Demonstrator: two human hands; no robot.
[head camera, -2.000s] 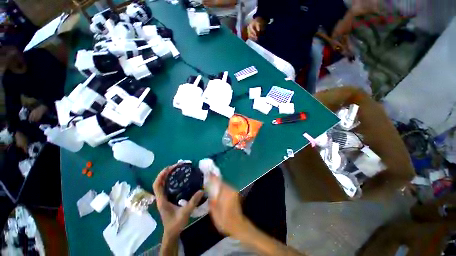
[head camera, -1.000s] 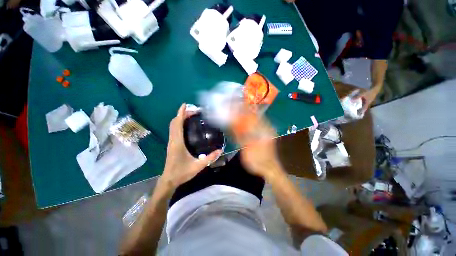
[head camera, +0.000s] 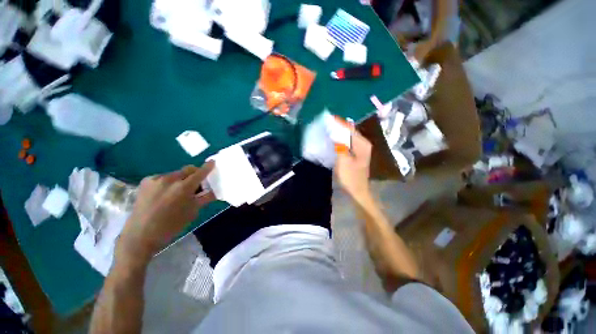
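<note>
A white and black security camera (head camera: 236, 175) is held over the bench's near edge, its dark round part facing right. My left hand (head camera: 171, 199) grips its white housing at the left end. My right hand (head camera: 353, 156) holds a white wiping cloth (head camera: 318, 139), with orange at the fingers, to the right of the camera and apart from it. A dark cable with a connector (head camera: 248, 124) lies behind the camera. A small white piece (head camera: 193, 143) lies on the green bench just left of the camera.
A bag of orange parts (head camera: 283, 83), red-black knife (head camera: 357, 72), white blocks (head camera: 319, 42) and more cameras (head camera: 189, 23) lie beyond. A white bottle (head camera: 88, 118) and spare cloths (head camera: 85, 196) lie left. Cartons (head camera: 451, 124) stand right; a person's arm shows at the top right.
The camera has turned from its black face upward to its white housing showing. My left hand now grips the housing from the left. My right hand with the cloth has moved off the camera.
</note>
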